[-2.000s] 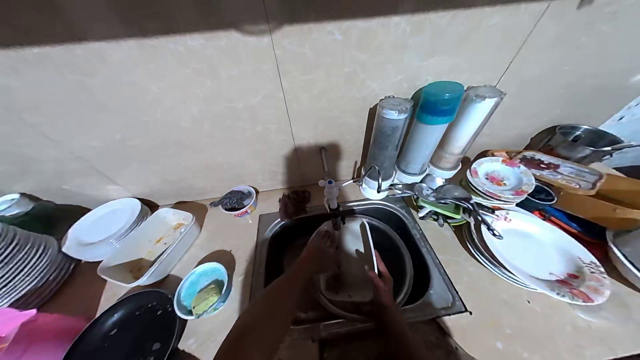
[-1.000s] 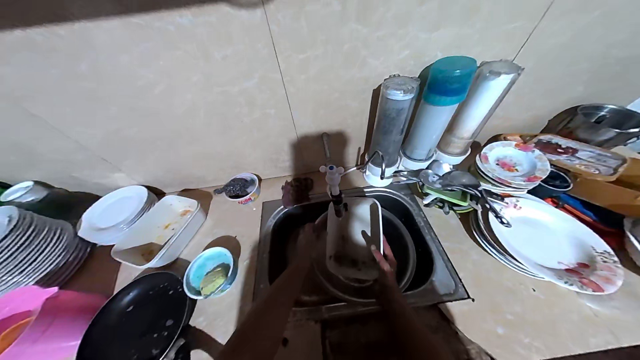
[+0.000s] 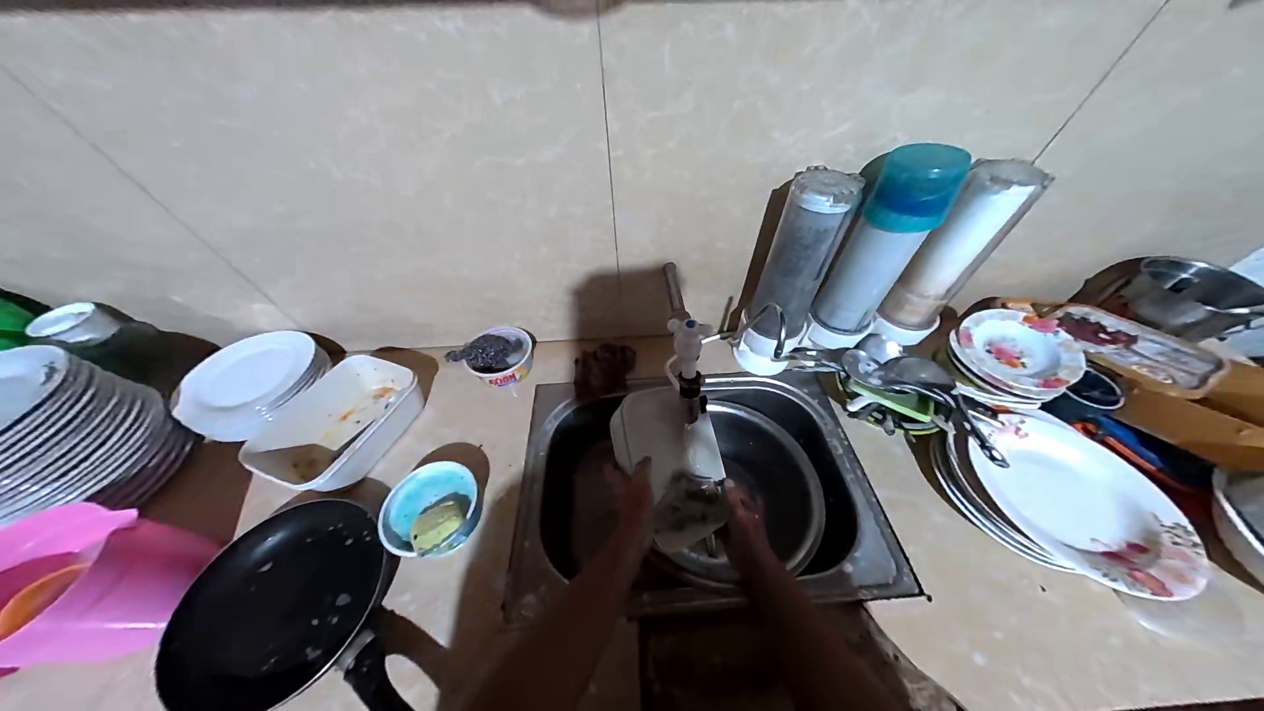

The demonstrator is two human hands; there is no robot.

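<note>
A white rectangular container [image 3: 652,434] is tilted under the faucet [image 3: 688,355], inside the metal sink [image 3: 869,533]. My left hand [image 3: 634,504] grips its left side, and my right hand [image 3: 746,518] holds its lower right side. Water appears to run over the container's lower part. Below it in the basin lies a large round metal pan [image 3: 805,474]. A small tub with a dark scouring pad [image 3: 492,353] stands behind the sink's left corner. A blue bowl [image 3: 399,504] holding a yellow-green sponge [image 3: 440,523] is on the counter to the left.
Left are a black frying pan [image 3: 281,602], a pink tub [image 3: 128,583], a soiled white container [image 3: 380,434] and stacked plates [image 3: 89,434]. Right are three filter cylinders [image 3: 869,267], ladles [image 3: 913,373], floral plates [image 3: 1086,484] and a cardboard box [image 3: 1185,420].
The white container has tilted and moved left beneath the faucet, with both hands still on it. Its open inside faced the camera one second ago.
</note>
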